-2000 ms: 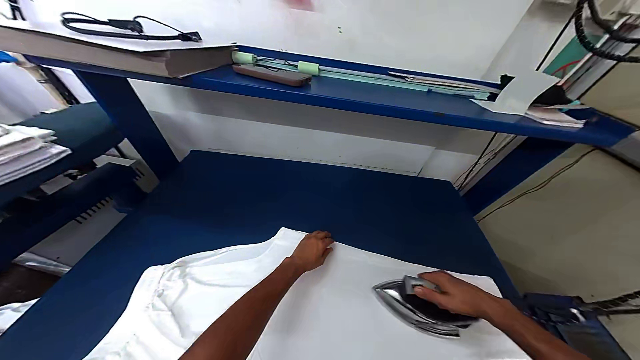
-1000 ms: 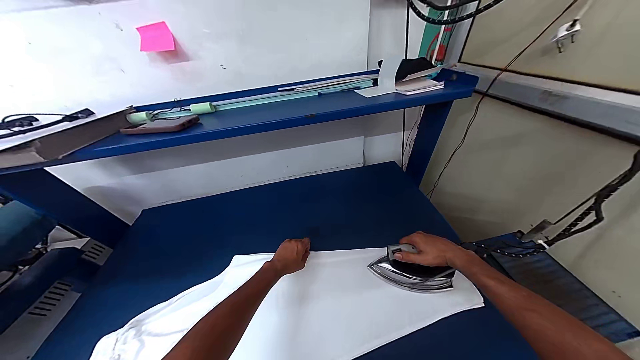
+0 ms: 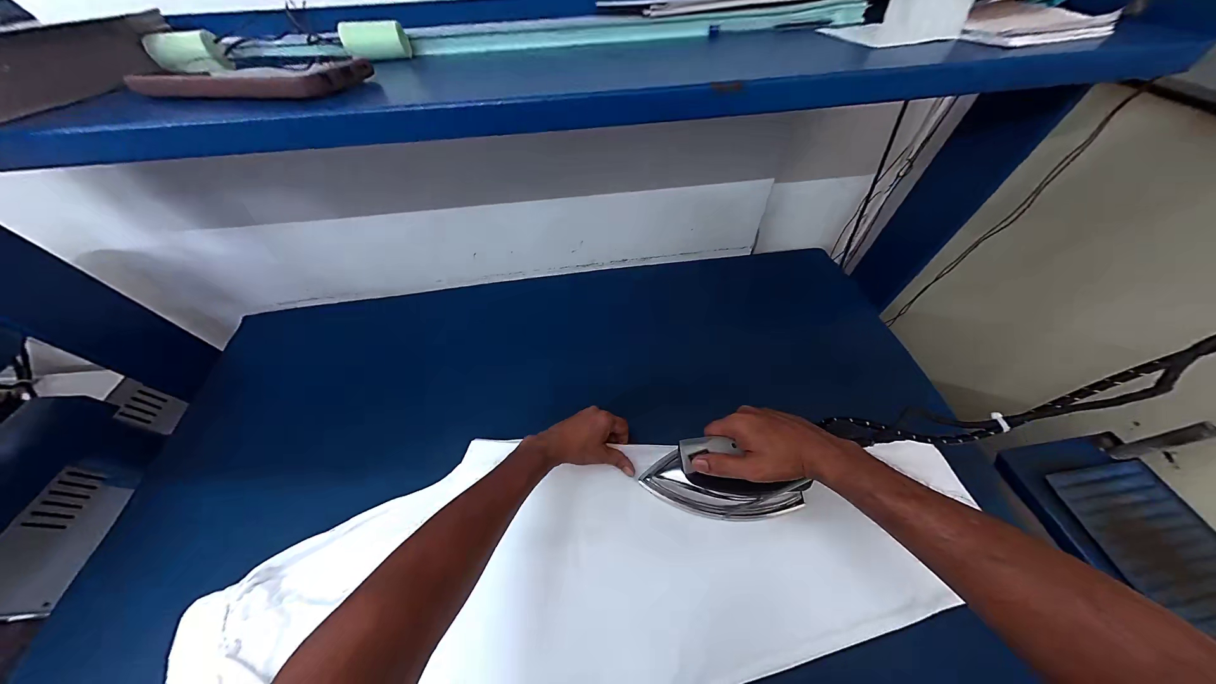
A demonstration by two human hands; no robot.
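Observation:
A white garment [image 3: 665, 570] lies over the front of the blue padded table [image 3: 532, 351], smooth at the middle and right, crumpled at the lower left. My right hand [image 3: 765, 446] grips the handle of a steam iron [image 3: 727, 494], whose sole rests on the cloth near its far edge, its tip pointing left. Just left of that tip, my left hand [image 3: 589, 440] lies on the cloth's far edge, fingers bent over it and thumb on top. Whether those fingers pinch the fabric is hard to tell.
A blue shelf [image 3: 532, 95] spans the back above the table, bearing a brown case [image 3: 252, 82], light green rolls [image 3: 375, 40] and papers. The iron's cord [image 3: 1073, 399] runs off to the right, above a dark metal iron rest [image 3: 1140, 522]. Vented machine housings [image 3: 66, 503] stand at left.
The iron in my right hand has moved left along the cloth, and its tip is now close to my left hand. The view has tilted down.

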